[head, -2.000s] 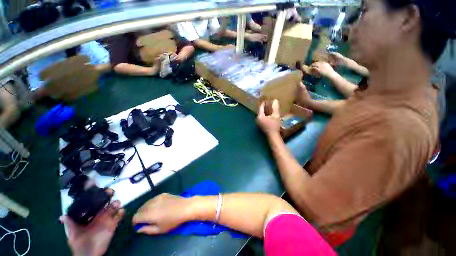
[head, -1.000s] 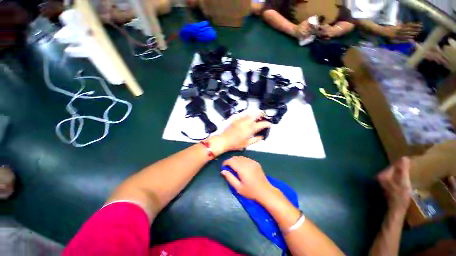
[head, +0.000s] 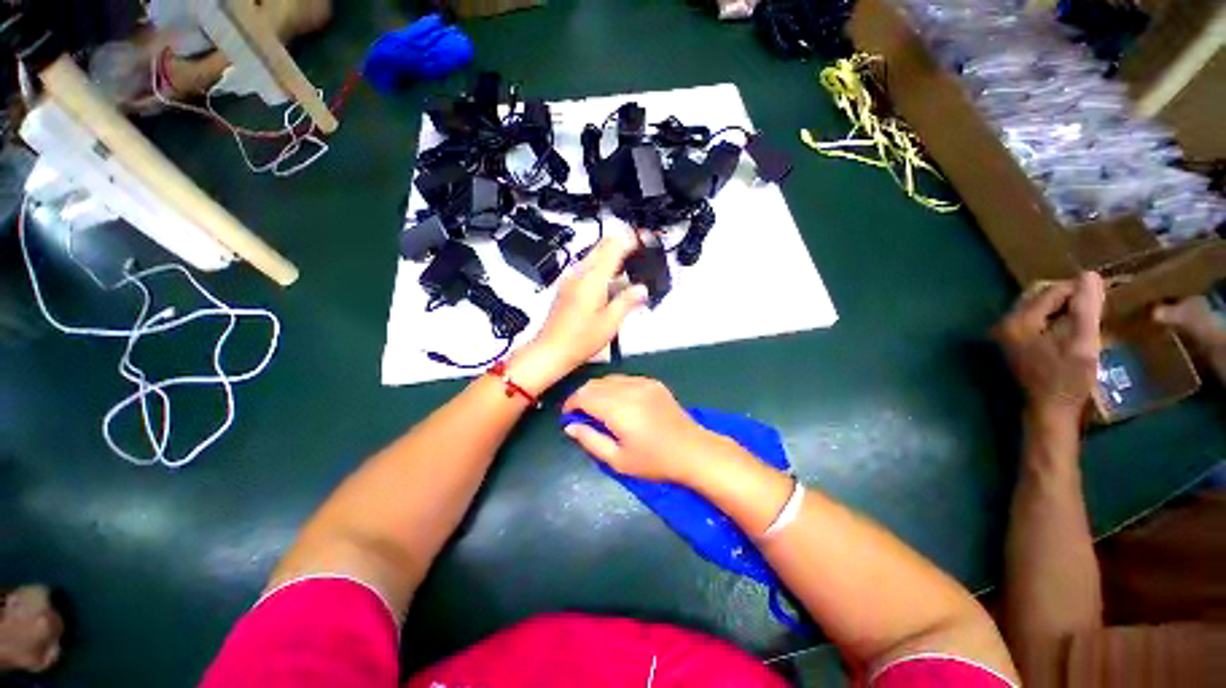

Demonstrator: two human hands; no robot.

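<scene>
Black power adapters (head: 487,202) with bundled cords lie heaped on two white boards (head: 733,303). My left hand (head: 588,307) reaches over the boards' near part, thumb and fingers at the left side of one black adapter (head: 649,270), gripping it; the fingertips are partly hidden. My right hand (head: 639,425) is closed on the near-left end of a blue cloth (head: 713,518), which lies on the table under the hand and forearm. One adapter with its cord (head: 473,289) lies at the heap's near left.
The green table (head: 336,538) holds a looped white cord (head: 222,383) at left. A second blue cloth (head: 420,54) lies beyond the boards. Yellow strings (head: 874,128) and a long carton (head: 968,155) of clear-wrapped items are at right. Another person's hand (head: 1055,336) is near the carton.
The view swung left and down to centre on the boards. My left hand, holding a black adapter at first, is now at another on the boards. My right hand stays on the blue cloth.
</scene>
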